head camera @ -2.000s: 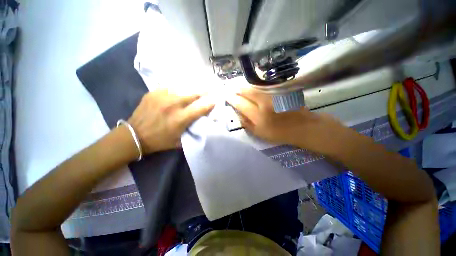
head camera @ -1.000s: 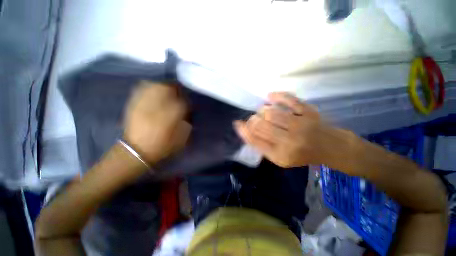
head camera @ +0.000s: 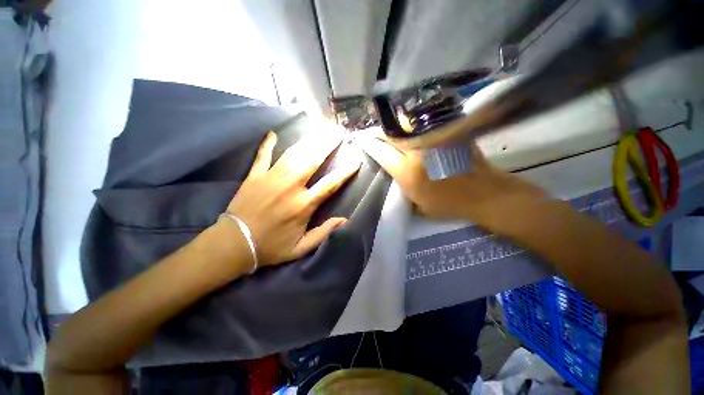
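Note:
A dark grey garment panel (head camera: 208,301) lies smooth side up on the machine table and reaches over its front edge. Pale pocketing cloth (head camera: 376,289) shows along its right side. My left hand (head camera: 289,204) lies flat on the panel with fingers spread, fingertips close to the needle area. My right hand (head camera: 421,177) is at the cloth just right of the presser foot (head camera: 355,116), fingertips on the cloth edge. Bright glare hides the exact needle point and whether the right fingers pinch the cloth. The ridged grey knob (head camera: 448,162) partly covers my right hand.
The sewing machine head (head camera: 440,46) stands over the work. Scissors with yellow and red handles (head camera: 647,177) lie at the right. A grey ruler strip (head camera: 455,251) runs along the table front. A blue crate (head camera: 560,324) is below right. Paler grey panels (head camera: 19,193) lie at the left edge.
The panel has gone from being handled in front of me to lying under the machine head, dark side up. Both hands have moved to the needle area, and the left has spread flat.

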